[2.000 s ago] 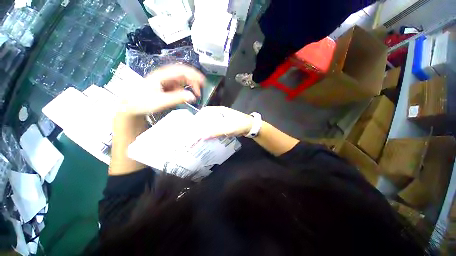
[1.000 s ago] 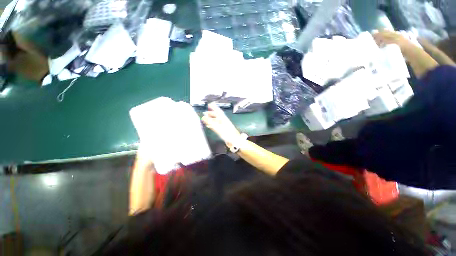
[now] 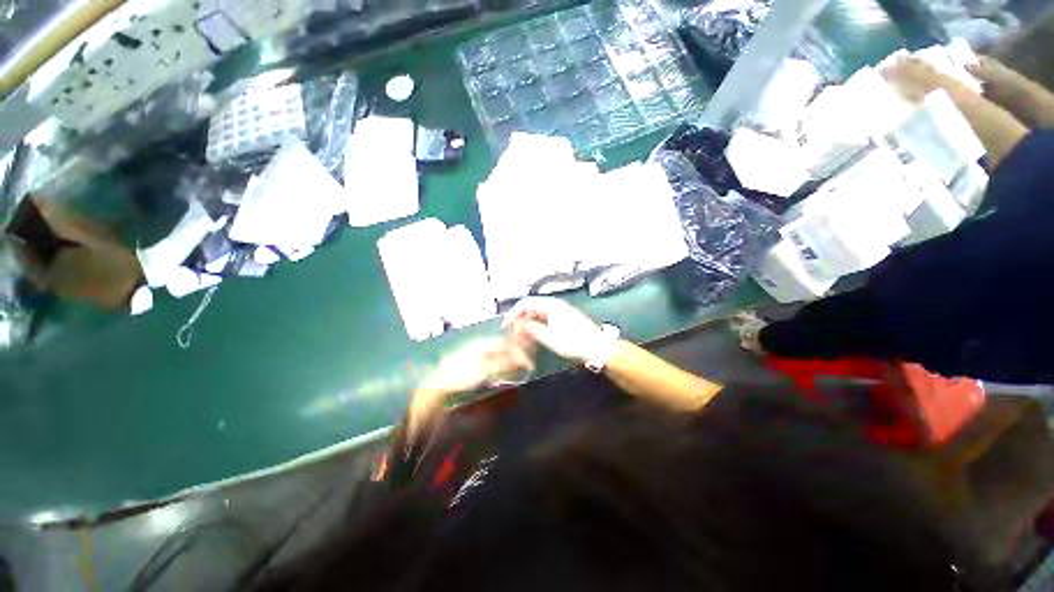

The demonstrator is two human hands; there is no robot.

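A white sheet or thin stack [image 3: 437,278] lies on the green mat in front of me. Larger white sheets [image 3: 572,220], with darker lower edges, lie right beside it. My left hand [image 3: 472,368] is blurred by motion at the mat's front edge, below the white stack. My right hand [image 3: 561,328], with a white band on its wrist, is beside it. The fingertips of both hands meet or nearly meet. Whether anything small is between them cannot be told.
Clear trays [image 3: 578,75] lie at the back. Black shiny bags [image 3: 717,237] and white boxes [image 3: 838,237] are on the right, where another person's arm [image 3: 965,110] reaches in. A small brown box [image 3: 93,272], white papers [image 3: 289,202] and a cord [image 3: 199,318] lie left. A red stool [image 3: 942,399] stands lower right.
The white stack that my left hand held now lies on the mat beside the larger sheets. My left hand has moved right to meet my right hand. The view has shifted.
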